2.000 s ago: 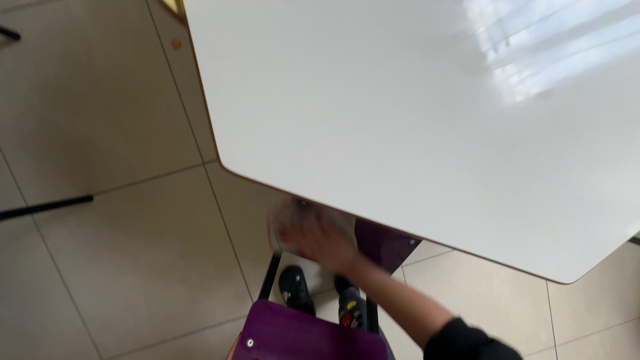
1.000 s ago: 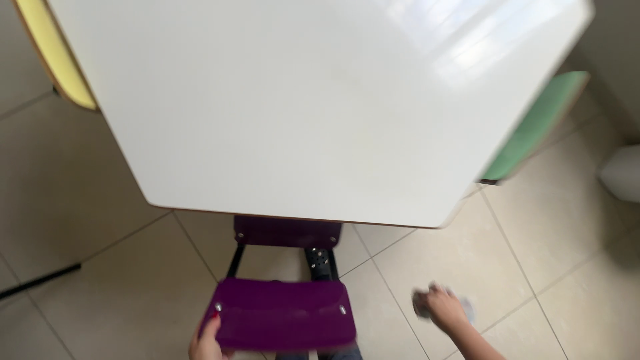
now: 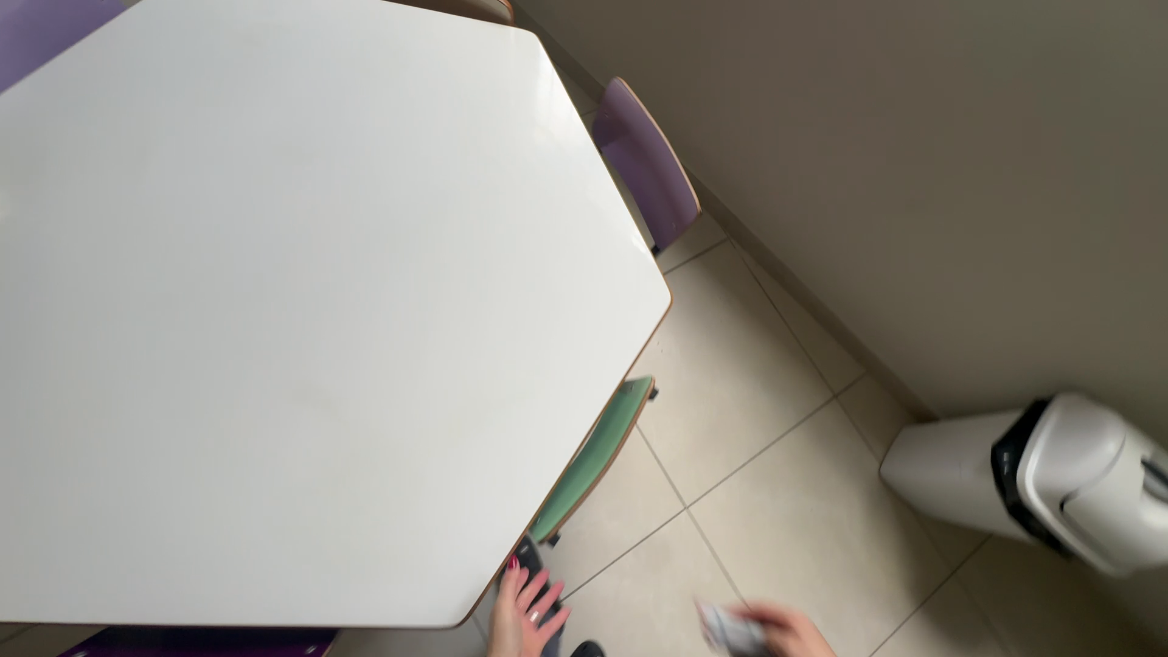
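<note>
Near the bottom edge my left hand [image 3: 526, 613] is palm up with its fingers apart, beside the corner of a white tabletop [image 3: 347, 319] and holding nothing. To its right, over the floor, my right hand [image 3: 787, 630] is closed around a crumpled greyish-white cloth or wipe [image 3: 733, 630], which is blurred. A green chair backrest [image 3: 593, 461] stands against the table edge just above my left hand. Part of a dark purple chair [image 3: 201, 642] shows under the table's bottom edge.
A light purple chair [image 3: 648, 164] stands at the table's upper right side, near the wall [image 3: 894, 164]. A white and grey bin with a black rim [image 3: 958, 470] stands by the wall at right. Another purple surface [image 3: 50, 32] is at upper left. The floor is tiled.
The view has swung right, bringing the whole bin into sight. My left hand, at the purple chair's backrest one second ago, is off it and empty. My right hand still holds the cloth or wipe.
</note>
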